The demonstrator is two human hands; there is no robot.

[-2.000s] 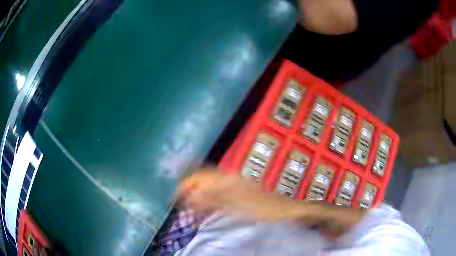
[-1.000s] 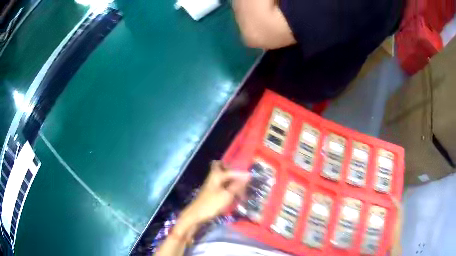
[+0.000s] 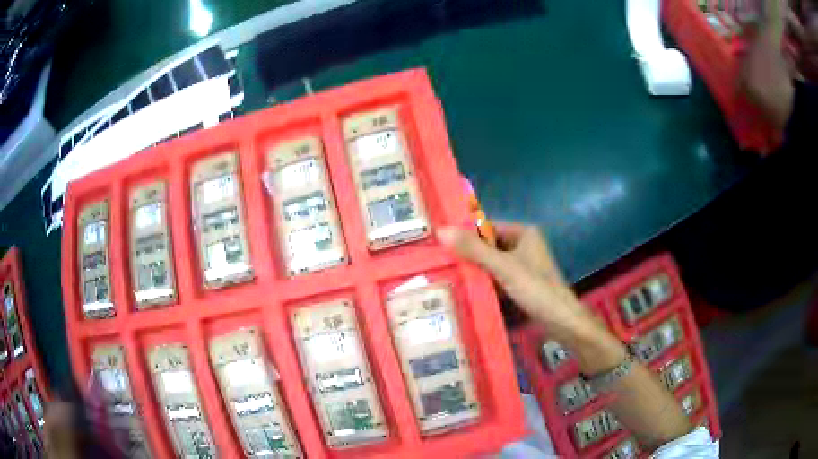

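A red foam tray [image 3: 359,282] fills the middle, over the green mat, with two rows of gold-beige phones [image 3: 386,179], backs up. My right hand [image 3: 520,269] grips its right wall, thumb on the top face. An orange and pink tool, perhaps tweezers [image 3: 482,215], shows beside these fingers; its lower part is hidden. My left hand [image 3: 63,435] is blurred and cut off at the lower left by the tray's left edge; its grip cannot be made out. A dark and pinkish blur lies beside it over a corner phone.
White sheets with black squares [image 3: 152,121] lie behind the tray. Another filled tray [image 3: 659,341] is at the lower right, and one [image 3: 22,359] at the left edge. A white item [image 3: 665,73] lies on the mat [image 3: 556,134]. Another person's arm [image 3: 767,81] is at a red tray, upper right.
The view has swung toward the bench and sheets. A filled tray is now held close over the mat, with my right hand on its right wall. The tray at my lap side shows lower right.
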